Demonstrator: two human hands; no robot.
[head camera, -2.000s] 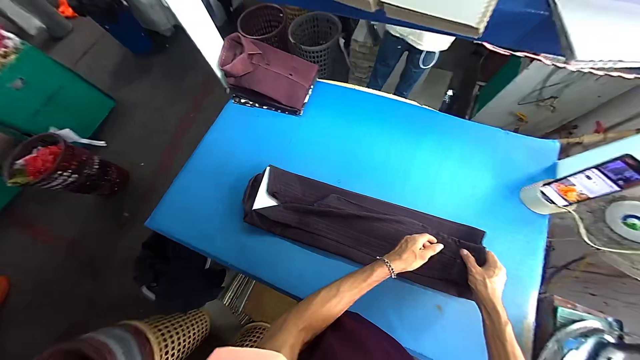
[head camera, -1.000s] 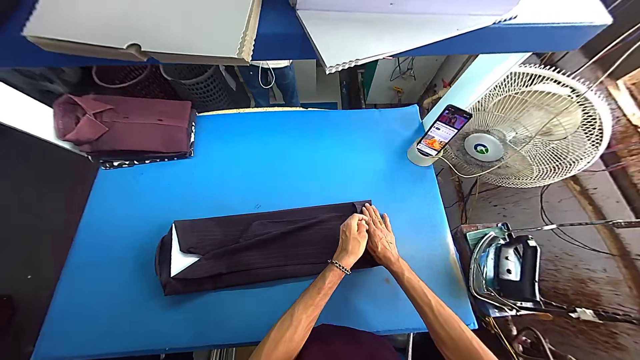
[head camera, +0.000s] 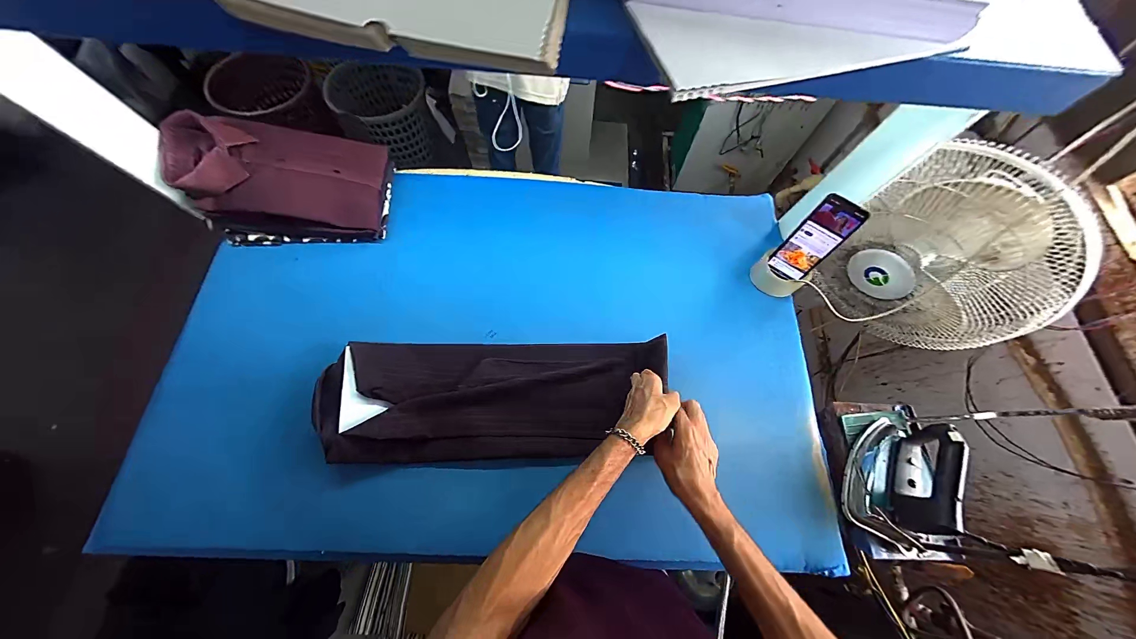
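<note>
A dark, finely striped garment (head camera: 497, 390) lies folded into a long strip on the blue padded table (head camera: 497, 257). A white piece of card or paper (head camera: 355, 404) shows near its left end. My left hand (head camera: 650, 410), with a chain bracelet at the wrist, has its fingers curled on the garment's right end. Beside it and touching it, my right hand (head camera: 690, 448) is closed at the same end, its fingertips partly hidden. The top right corner of the cloth stands slightly raised.
Folded shirts, a maroon one (head camera: 284, 173) on top, lie at the table's far left corner. A phone (head camera: 816, 238) leans on a white holder (head camera: 774, 277) by a fan (head camera: 967, 244). An iron (head camera: 923, 479) is right of the table. A person (head camera: 524, 115) stands beyond, below a blue shelf (head camera: 612, 44).
Both hands have gone from lying over the garment's right end to curled fingers at its edge. The view has swung strongly since the earliest frame.
</note>
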